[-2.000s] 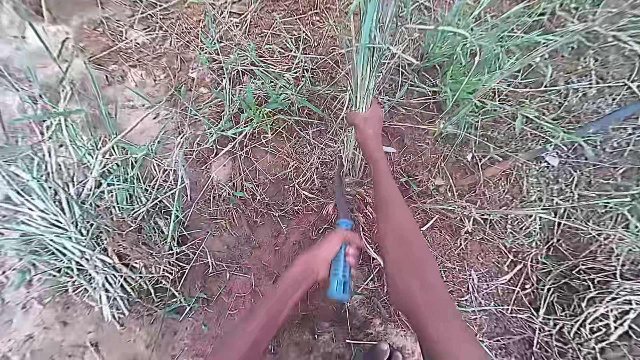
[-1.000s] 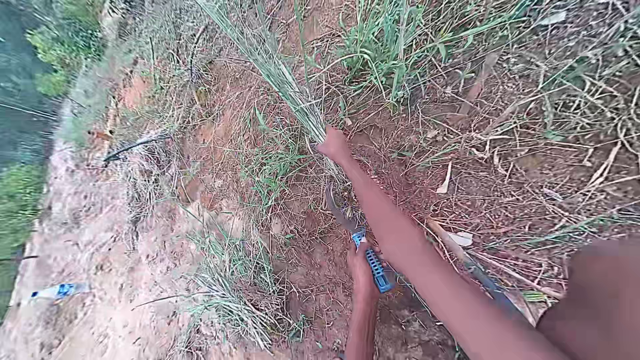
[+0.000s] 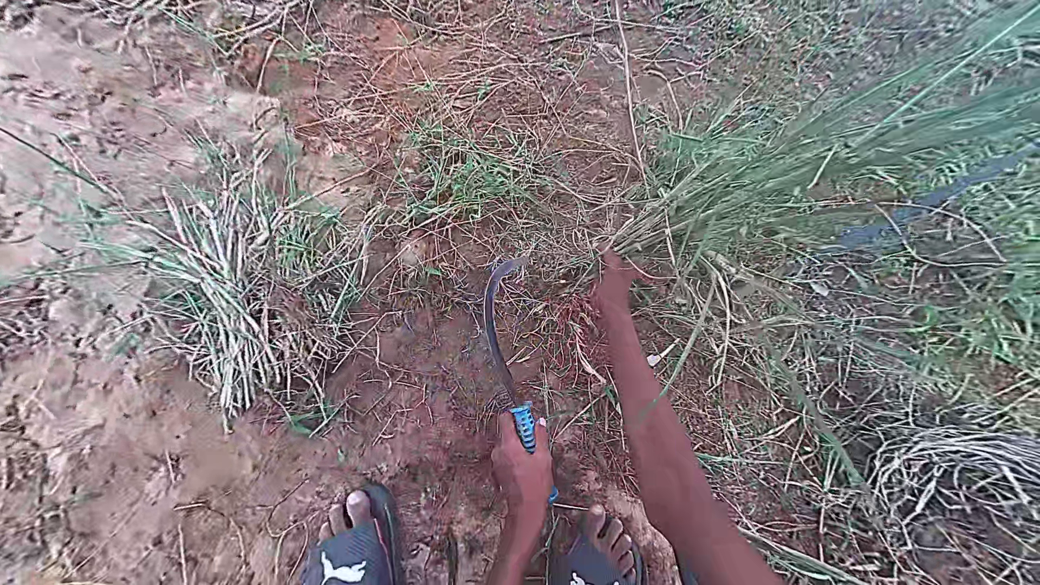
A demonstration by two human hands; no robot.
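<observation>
My left hand (image 3: 522, 467) is closed around the blue handle of a sickle (image 3: 492, 325), low in the middle of the view. Its dark curved blade points up, with the tip bending right, a short way left of my right hand. My right hand (image 3: 615, 284) grips the lower stems of a long green grass bunch (image 3: 756, 183), which fans out to the upper right and is blurred. My fingers are partly hidden there. Cut or bent stalks and dry litter lie about the blade and my right wrist.
A tuft of pale grass stubble (image 3: 236, 309) stands at the left. My feet in dark sandals (image 3: 349, 556) are at the bottom edge. Dry stalks (image 3: 959, 471) lie heaped at the lower right, and a dark strip (image 3: 934, 203) runs through the grass at the right.
The grass bunch in my right hand now leans far to the right; two seconds ago it stood nearly straight up in view. The sickle blade, then by the stems' base, is now apart from them. The view has swung strongly.
</observation>
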